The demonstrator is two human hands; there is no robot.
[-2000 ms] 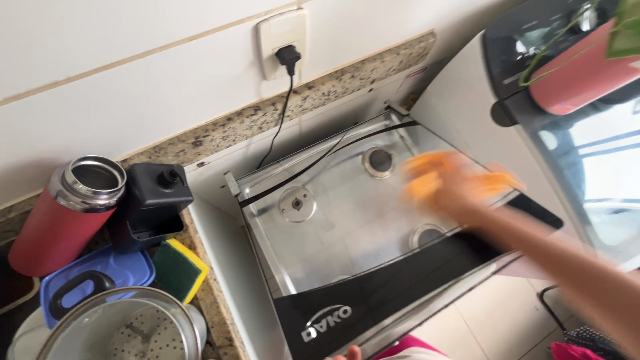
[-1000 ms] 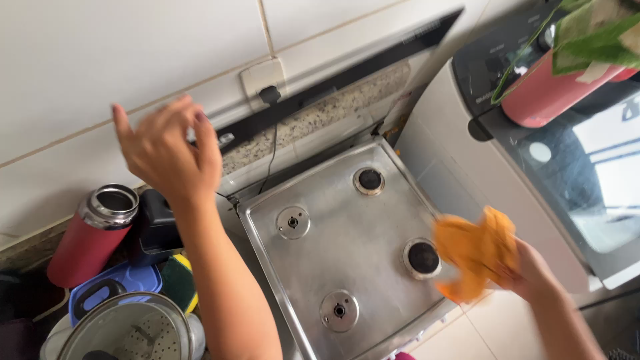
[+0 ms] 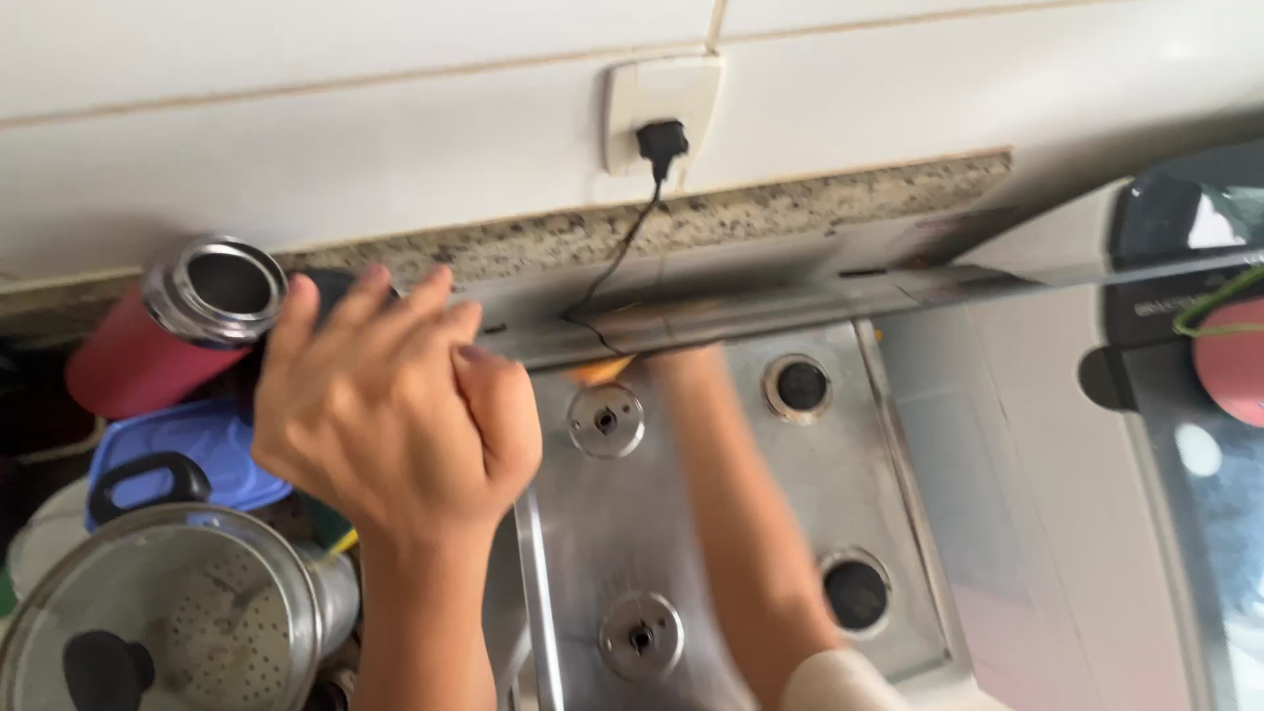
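Note:
My left hand (image 3: 395,405) is raised at the near left corner of the stove's glass lid (image 3: 770,321), its thumb at the lid's end; the lid is tilted partly up and seen nearly edge-on. My right hand (image 3: 686,360) reaches over the steel cooktop (image 3: 711,513) to the lid, its fingers mostly hidden behind the lid's edge. A bit of orange cloth (image 3: 600,371) shows beside it. Bare burners (image 3: 606,421) sit on the cooktop, two of them with black caps (image 3: 802,383).
At left stand a red steel-rimmed thermos (image 3: 158,346), a blue plastic lid (image 3: 222,454) and a pot with a glass lid (image 3: 188,612). A black plug (image 3: 662,141) is in the wall socket, its cord running behind the stove. A washing machine (image 3: 1027,474) stands at right.
The stove lid, down under the cloth two seconds ago and up against the wall one second ago, is now tilted forward. My right hand has moved from the cooktop's right side to the lid.

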